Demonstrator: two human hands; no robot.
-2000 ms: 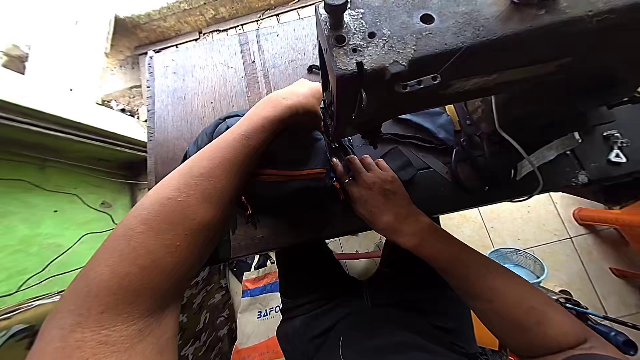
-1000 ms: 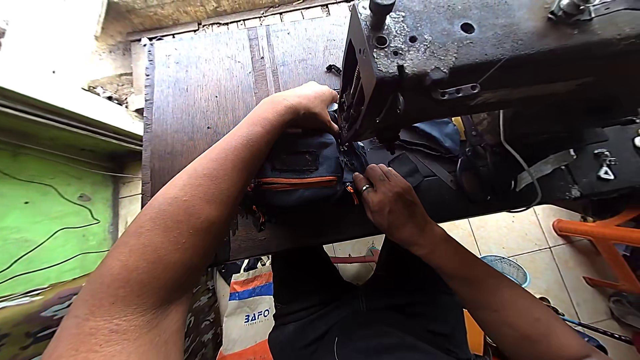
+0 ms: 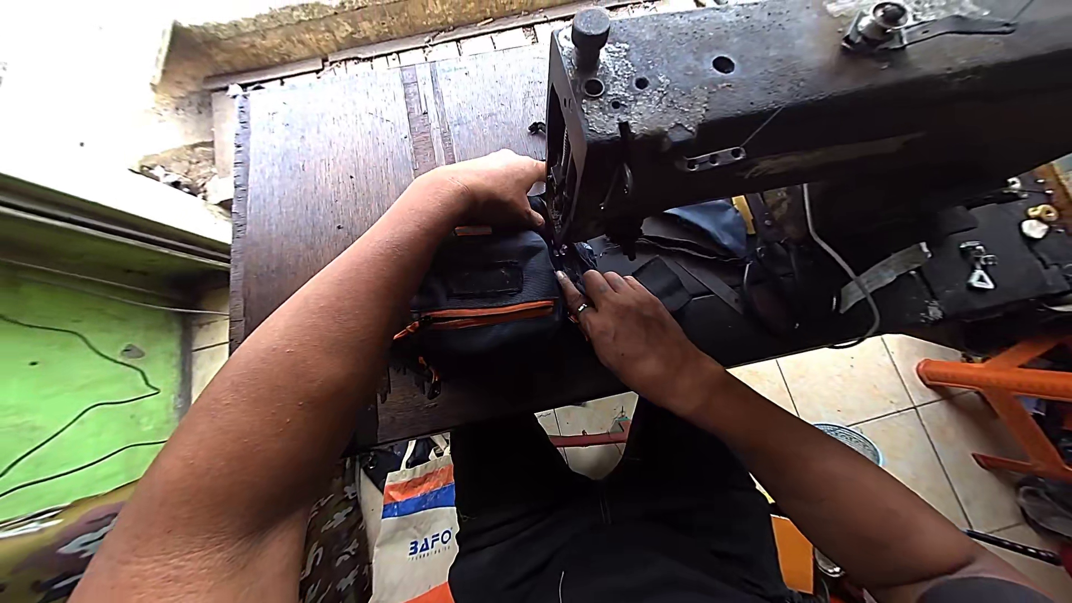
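Note:
A dark fabric bag point(image 3: 494, 280) with orange zip trim lies on the wooden sewing table point(image 3: 318, 193), its right edge under the head of an old black sewing machine point(image 3: 804, 109). At the bag's far edge, beside the machine's end plate, my left hand point(image 3: 502, 188) grips the fabric; part of its fingers is hidden by the machine head. My right hand point(image 3: 628, 327), with a ring on one finger, holds the bag's near right edge just in front of the needle area. The needle itself is hard to make out in the shadow.
Dark cloth pieces point(image 3: 703, 230) lie beneath the machine arm. A pale cable point(image 3: 842, 251) and a metal buckle point(image 3: 978, 272) are to the right. On the floor stand an orange stool point(image 3: 1005, 381) and a blue basket point(image 3: 850, 440); a printed sack point(image 3: 414, 536) is below the table's near edge.
The bag has turned, so its orange zip and dark front patch show more than two seconds ago. My right hand has shifted its hold along the bag's edge. The view has moved somewhat.

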